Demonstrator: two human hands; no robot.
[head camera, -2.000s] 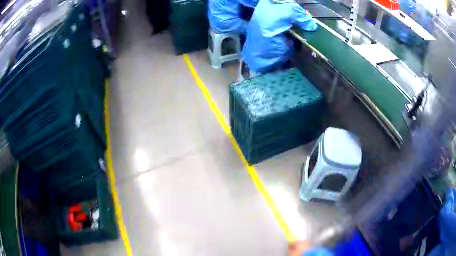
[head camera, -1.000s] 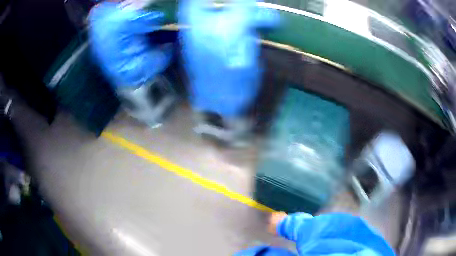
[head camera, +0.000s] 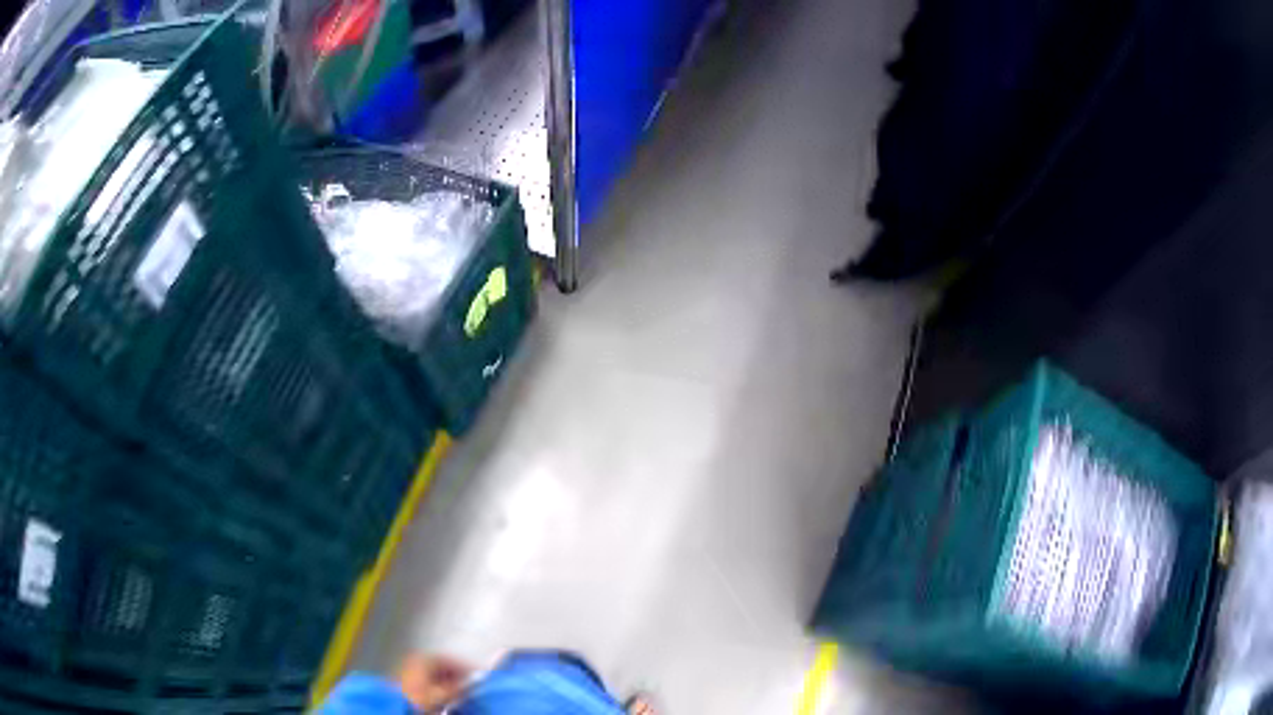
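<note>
My left hand (head camera: 433, 680) is small and blurred at the bottom edge, beside a blue sleeve. A bit of skin at the bottom edge to its right looks like my right hand (head camera: 639, 704), nearly all cut off. No held object shows at either hand, and I cannot make out the fingers. A dark green crate (head camera: 907, 559) stands on the floor at the lower right. Striped white sheets or parts (head camera: 1089, 545) stand packed inside it.
Stacked green perforated crates (head camera: 251, 356) line the left side. Another green crate (head camera: 468, 356) holds clear or white plastic material. A blue panel (head camera: 607, 105) with a metal post stands behind it. A dark curtain (head camera: 1005, 140) hangs at the upper right. The grey aisle (head camera: 628, 419) has yellow edge lines.
The view has swung away from the seated people, the green bench and the stool to an aisle between crates and a dark curtain. The large blue sleeve at the lower right is gone.
</note>
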